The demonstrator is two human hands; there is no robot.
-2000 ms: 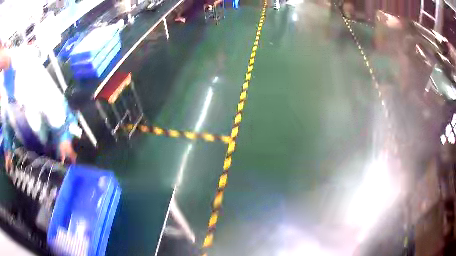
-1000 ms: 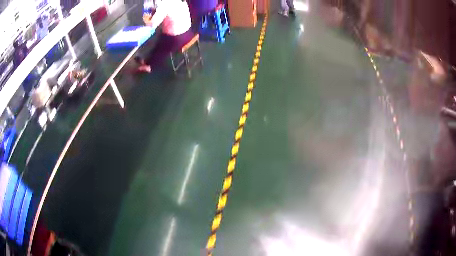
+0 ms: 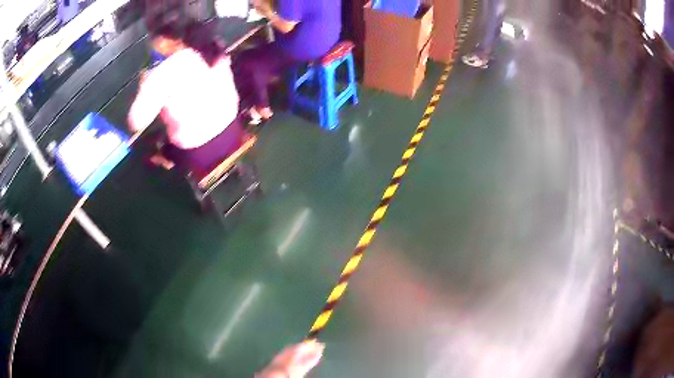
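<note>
My left hand [image 3: 295,360] shows at the bottom edge, left of centre, cut off by the frame and blurred. Its fingers point up and to the right, over the near end of the yellow-black floor tape [image 3: 377,218]. I cannot tell whether it holds anything. My right hand is not in view. The green floor [image 3: 310,258] lies in front of me.
A person in white [image 3: 193,100] sits on a stool at the line on the left, by a blue bin [image 3: 90,151]. Beyond are a person in purple [image 3: 314,29], a blue stool [image 3: 325,88], cardboard boxes [image 3: 395,52] and someone's feet [image 3: 475,59].
My left hand has come into view at the bottom. The seated people, blue stool and boxes appear nearer and lower. The stacked blue bins at the lower left have left the picture.
</note>
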